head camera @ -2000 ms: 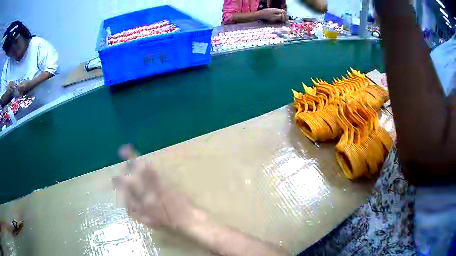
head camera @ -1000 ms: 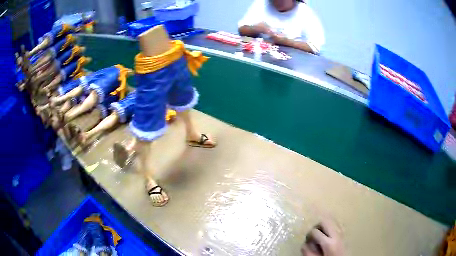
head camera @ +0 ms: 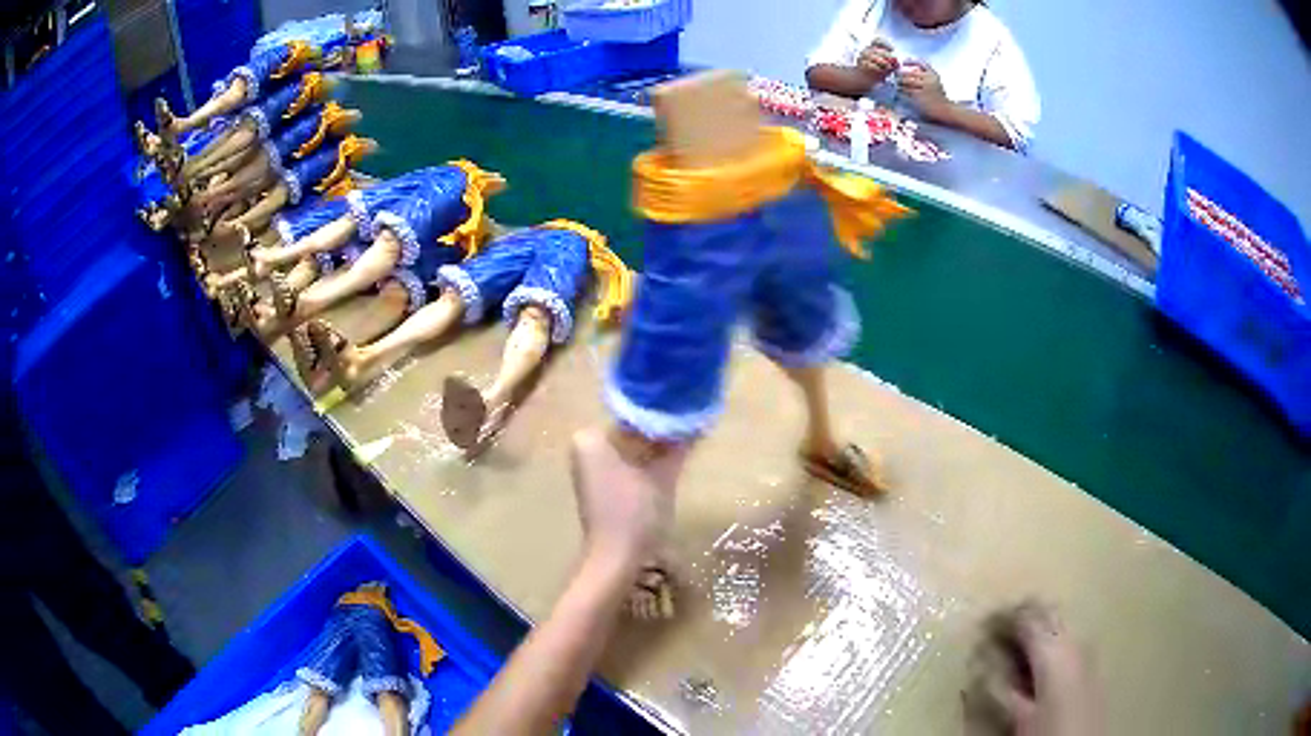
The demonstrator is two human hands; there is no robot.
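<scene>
A figure lower body point(head camera: 705, 309) with blue shorts and an orange-yellow waist sash point(head camera: 726, 180) stands upright above the cardboard-covered bench point(head camera: 949, 575). My left hand point(head camera: 626, 496) is around its nearer leg, just below the white shorts cuff, and hides part of that leg. The sandalled foot point(head camera: 848, 467) of the other leg shows to the right. My right hand point(head camera: 1042, 669) is at the lower right over the bench, blurred, with its fingers curled; whether it holds anything cannot be told.
Several sashed lower bodies point(head camera: 417, 230) lie along the bench's left end. A blue crate point(head camera: 482, 647) below the bench holds another. Beyond the green belt point(head camera: 1006, 331) are a seated person point(head camera: 935, 65) and a blue crate point(head camera: 1236, 288). Stacked blue crates point(head camera: 130, 403) stand left.
My left hand has come into view and taken hold of the standing figure's leg. The view has shifted, so the figure appears larger and further right. My right hand remains low over the bench.
</scene>
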